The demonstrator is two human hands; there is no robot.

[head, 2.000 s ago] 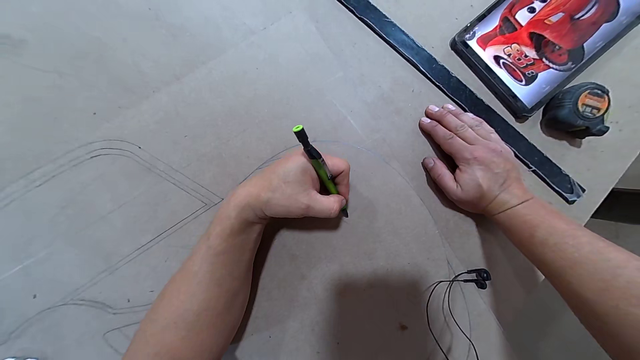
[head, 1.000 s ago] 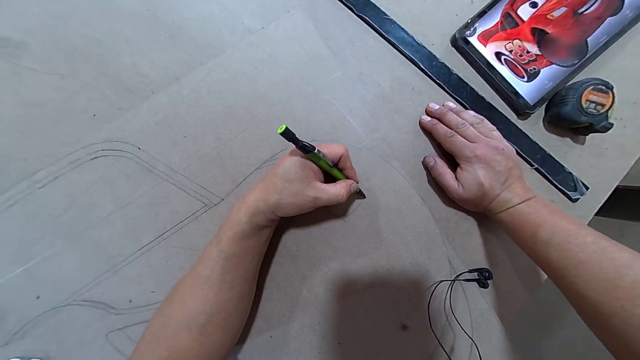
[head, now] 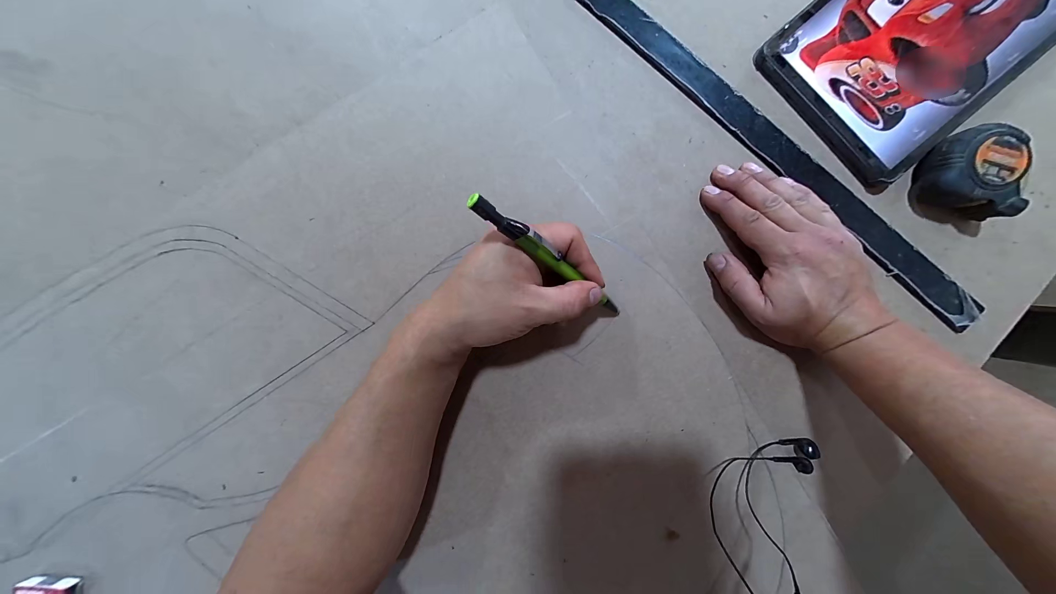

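Observation:
My left hand is closed around a green and black mechanical pencil, whose tip touches the brown board near its middle. A faint short line runs down and left from the tip. Drawn curves and double lines spread over the board to the left, and a long thin arc passes to the right of the pencil. My right hand lies palm down on the board with its fingers extended, holding nothing. Its outer edge is beside a dark, straight flat strip.
A black-edged case or tablet with a red cartoon car picture lies at the upper right, beside a black tape measure. Black wired earphones rest at the lower right. Part of a small box shows at the bottom left corner.
My left hand and the pencil have moved to the right, and the pencil tip is lower than a second ago. My right hand has stayed flat in place.

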